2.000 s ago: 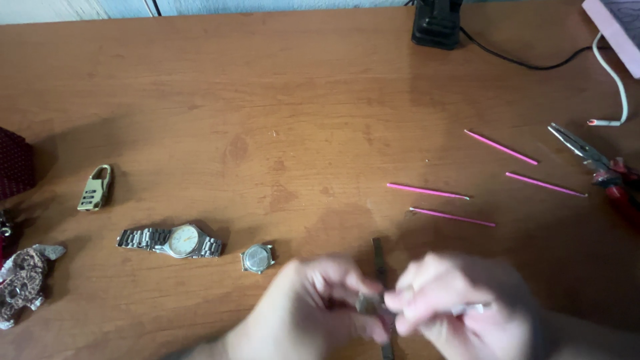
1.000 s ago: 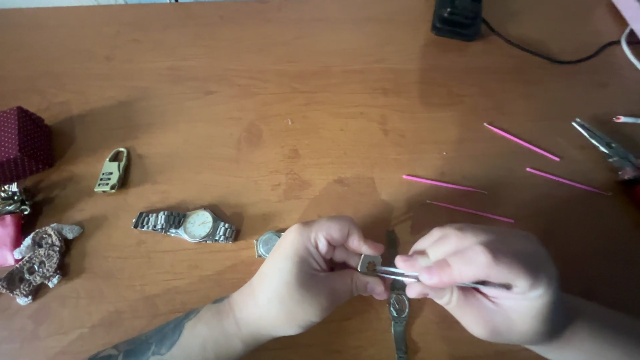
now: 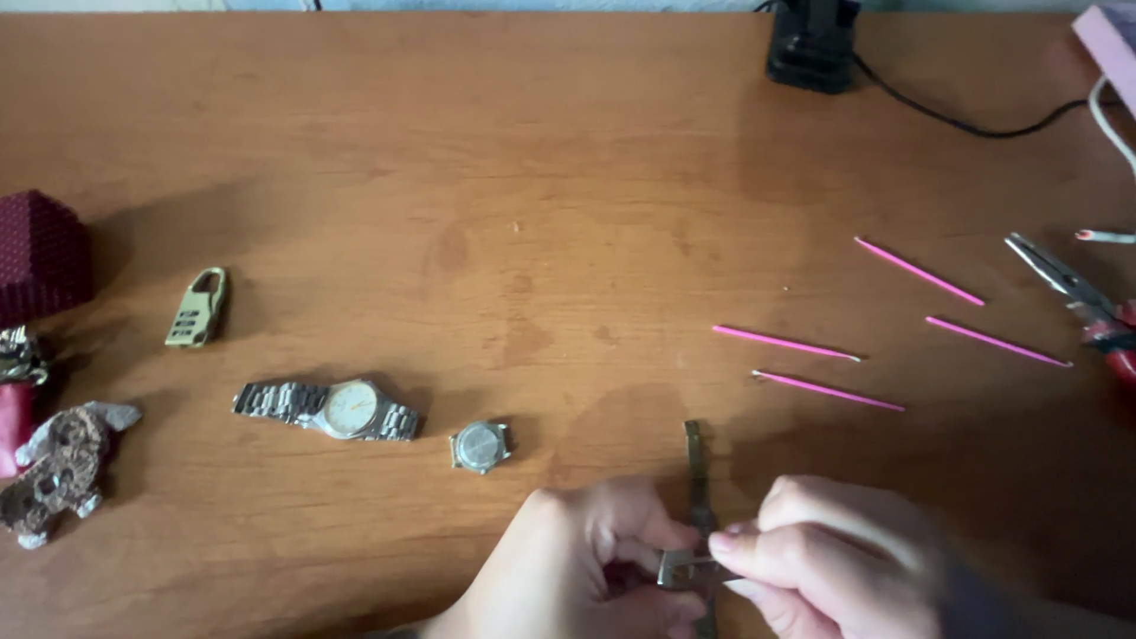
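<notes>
Near the bottom centre my left hand (image 3: 595, 564) pinches a small metal watch part (image 3: 676, 570) between thumb and fingers. My right hand (image 3: 834, 564) grips a thin metal tool, its tip against that part; most of the tool is hidden by the fingers. Beneath and between the hands lies a narrow wristwatch (image 3: 698, 470) on a slim band, partly covered. Left of them rests a watch case without a band (image 3: 480, 446). Farther left is a wristwatch with a metal link bracelet (image 3: 351, 409), its pale dial facing up.
Several pink crochet hooks (image 3: 808, 343) lie right of centre. Red-handled long-nose pliers (image 3: 1065, 275) are at the right edge. A brass combination padlock (image 3: 197, 309), a maroon dotted box (image 3: 40, 257) and an animal-shaped ornament (image 3: 62, 475) are at left. A black device (image 3: 812, 44) with a cable stands at the back.
Both hands stay together over the narrow watch, still holding the small part and the tool. The bandless watch case, partly covered by my left hand one second ago, is now fully in sight.
</notes>
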